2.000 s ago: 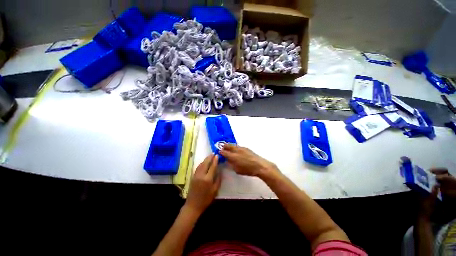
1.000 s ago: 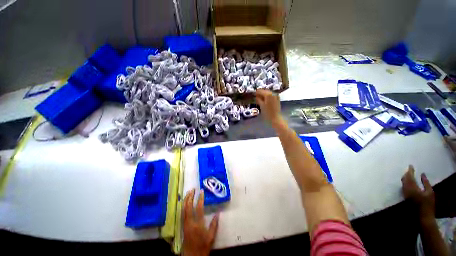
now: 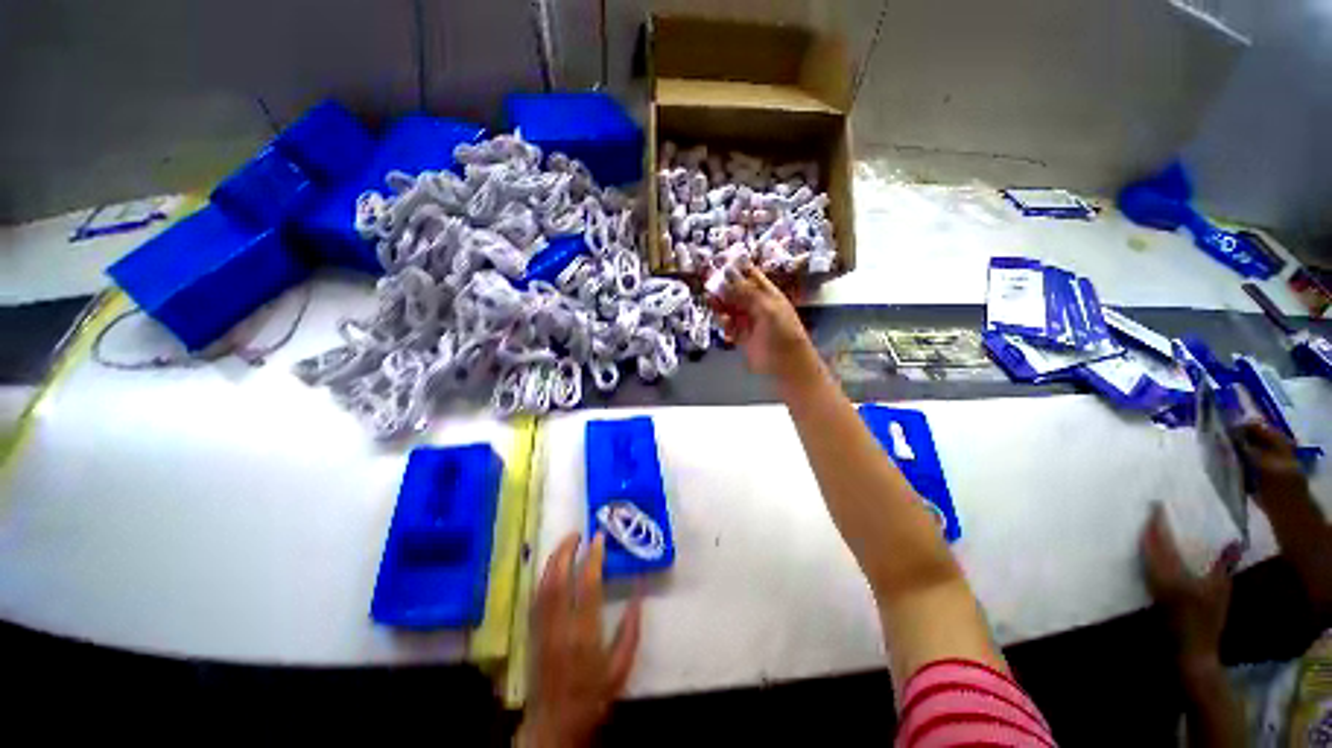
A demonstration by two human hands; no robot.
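A blue insert tray [image 3: 621, 465] lies in front of me with a coiled white cable [image 3: 633, 529] in its near end; its far recess holds no white piece. My left hand [image 3: 577, 643] rests at the tray's near left corner, fingers spread, holding nothing. My right hand [image 3: 760, 319] is raised over the dark strip at the carton's front left edge. Its fingertips are closed on a small white charger head [image 3: 725, 278]. The open brown carton [image 3: 852, 197] is full of white charger pieces. A stack of nested blue trays [image 3: 438, 533] stands to the left.
A big pile of coiled cables [image 3: 497, 278] lies behind the tray, with blue tray stacks [image 3: 212, 273] behind it. A filled tray [image 3: 917, 453] is partly behind my right forearm. Printed boxes [image 3: 1045, 307] and a neighbour's hands [image 3: 1191, 577] are at right. Yellow tape [image 3: 511, 585] crosses the worktop.
My right hand has left the cable in the tray, reached to the carton and now comes away slightly with a white piece. My left hand has opened beside the tray. The neighbour's hands have moved.
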